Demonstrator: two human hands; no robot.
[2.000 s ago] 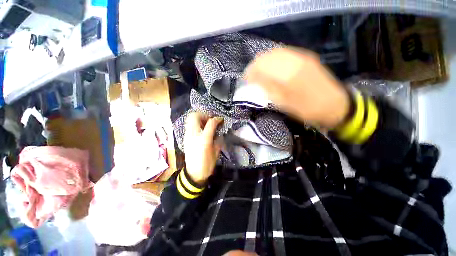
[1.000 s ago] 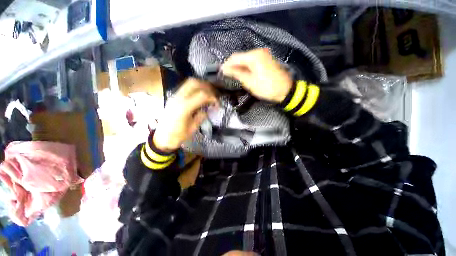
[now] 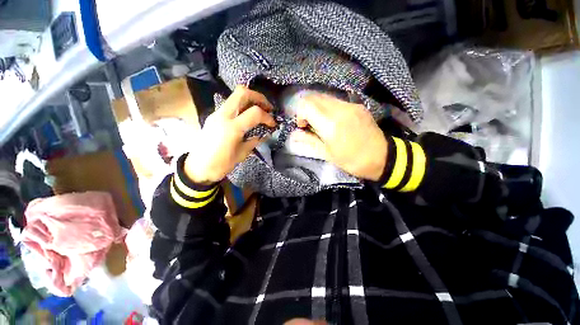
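Note:
The black-and-white tweed garment (image 3: 299,41) is bunched in front of my chest, with pale grey lining (image 3: 302,166) showing in its opening. My left hand (image 3: 222,136) pinches a small tweed edge (image 3: 259,132) at the left of the opening. My right hand (image 3: 343,133) is beside it, its fingertips closed on the same edge near the middle. The fingertips of both hands almost touch. No tool can be made out in either hand.
The white table edge (image 3: 146,32) runs across the upper left. Pink cloth (image 3: 73,232) and a cardboard box (image 3: 162,105) are at the left. Plastic-wrapped material (image 3: 470,95) is at the right, below a brown carton (image 3: 534,25) at the upper right.
My right hand has come down and in, from a blurred raised position, to meet my left hand at the tweed edge. The garment shows larger and higher, its upper part spread out.

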